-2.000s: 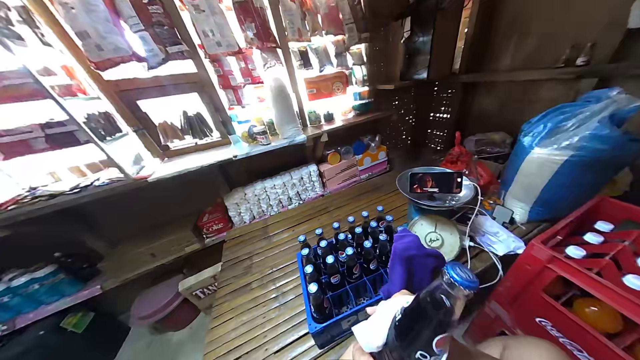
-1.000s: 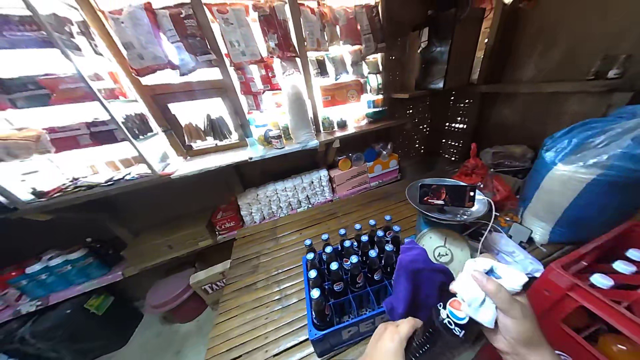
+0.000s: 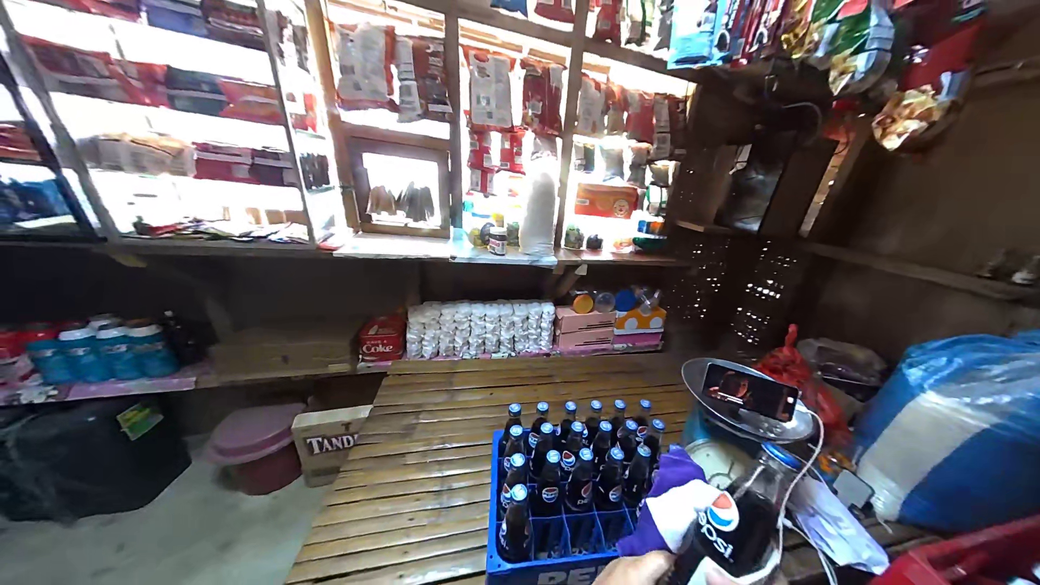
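A large glass Pepsi bottle [image 3: 735,520] with a blue cap leans to the right at the bottom. My left hand [image 3: 638,570] grips its lower left side. Low against the bottle, mostly cut off by the frame edge, my right hand [image 3: 721,575] presses a white cloth [image 3: 760,571]. Beside the bottle lies a purple and white cloth [image 3: 670,500], over the right edge of a blue plastic crate [image 3: 493,520]. Capped dark Pepsi bottles [image 3: 579,479] stand upright in the crate's compartments; several front compartments hold no bottle.
The crate stands on a bamboo-slat table [image 3: 406,455]. Behind the bottle are a dial scale [image 3: 719,463] and its metal pan [image 3: 691,378], with a phone [image 3: 749,392] and white cable. A red crate [image 3: 967,556] and a blue-and-white sack [image 3: 934,439] stand at the right.
The large bottle, low and partly out of view a second ago, now stands higher with its cap visible. The right hand, raised with the white cloth then, is now low at the bottle.
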